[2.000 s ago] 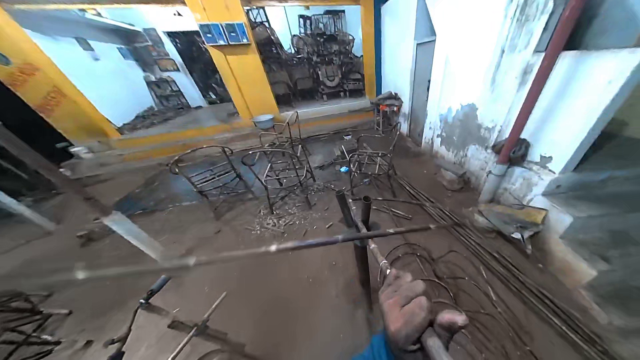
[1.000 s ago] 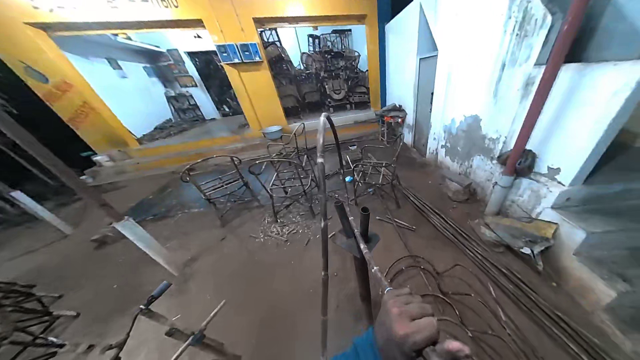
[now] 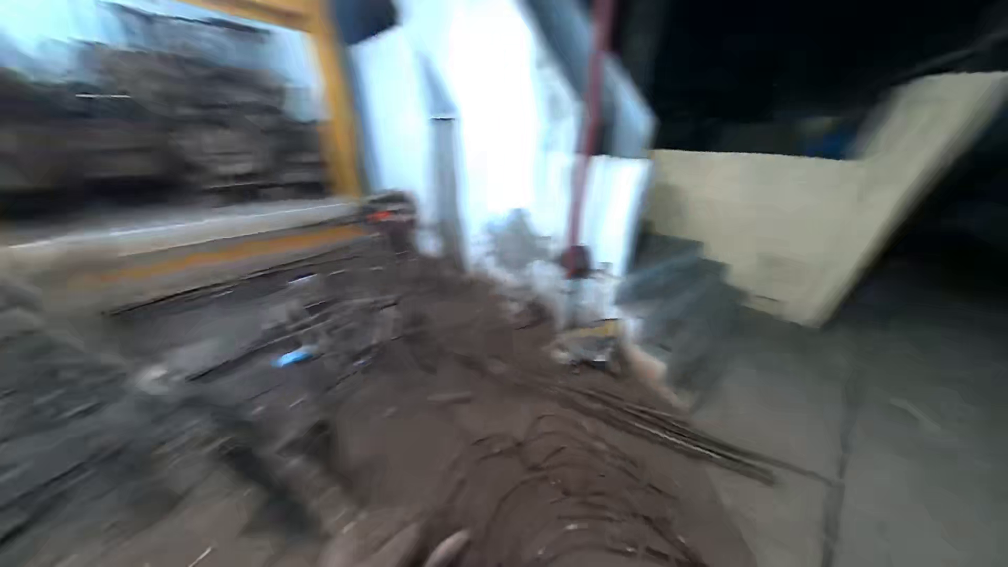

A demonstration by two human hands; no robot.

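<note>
The whole head view is heavily blurred. At its bottom edge, left of the middle, part of what looks like my left hand [image 3: 394, 545] shows, with fingertips and a thumb; most of it is cut off, and its grip cannot be made out. Just up and left of it are the dark, smeared upright pipes [image 3: 264, 476]. Several curved rods [image 3: 575, 504] lie on the brown ground to the right of the hand. My right hand is out of view.
Long thin poles [image 3: 677, 437] lie on the ground beyond the curved rods. Grey steps [image 3: 677, 291] and a low cream wall [image 3: 748, 228] stand at the right. A red pipe [image 3: 584, 181] runs down the white wall [image 3: 504, 157]. A yellow pillar [image 3: 335, 102] rises at the left.
The view has swung right. One second ago my left hand was fully in sight, closed on a rod near the upright pipes; now only its edge shows. The arched rod is no longer distinguishable.
</note>
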